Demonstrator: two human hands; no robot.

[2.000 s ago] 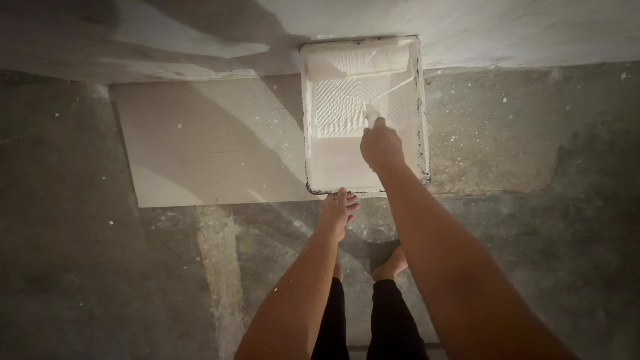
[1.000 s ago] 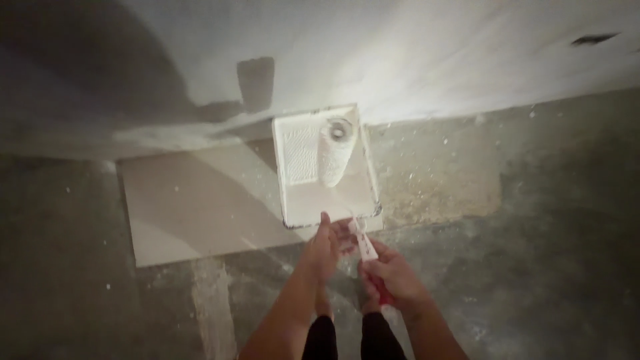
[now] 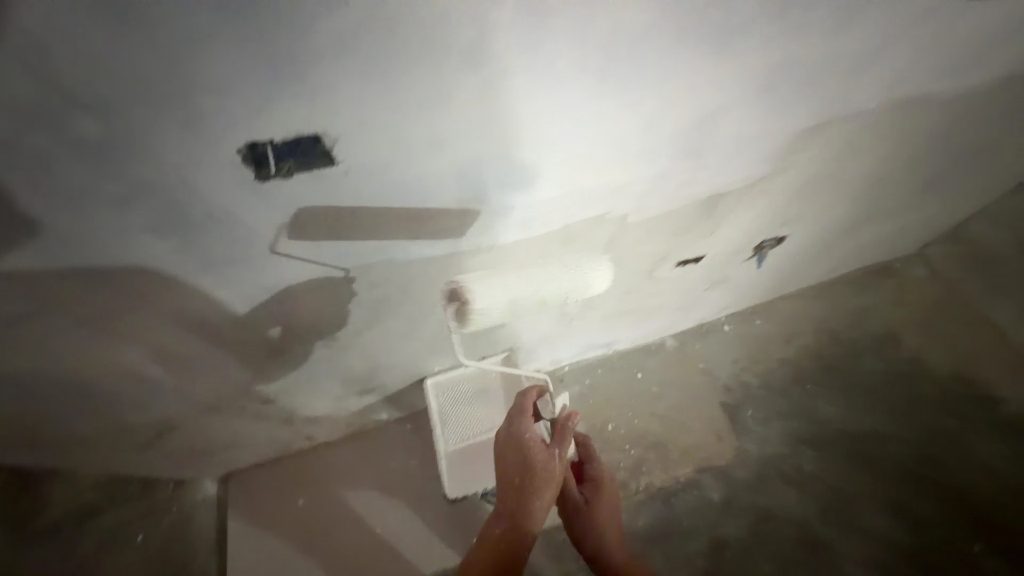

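Note:
A paint roller (image 3: pixel 532 290) with a pale, paint-covered sleeve is up in front of the wall; whether it touches the wall I cannot tell. Its bent wire frame runs down to the handle, which both hands grip. My left hand (image 3: pixel 530 460) is wrapped around the upper handle near the wire. Just below and to the right, my right hand (image 3: pixel 590 492) holds the lower handle, partly hidden behind the left. Behind my left hand lies the paint tray (image 3: pixel 468 412), with a ribbed slope and pale paint, its right side largely covered by hands and roller frame.
The wall (image 3: pixel 640 104) is partly white and partly duller low down. It has a dark rectangular opening (image 3: pixel 290 156) at left and two small holes at right. A flat board (image 3: pixel 336 496) lies under the tray on the stained concrete floor (image 3: pixel 840 416). Shadows cross the wall.
The roller, over the tray one second ago, is now up before the wall. My left hand, at the tray's near edge two seconds ago, now grips the handle too. The view has tilted toward the wall.

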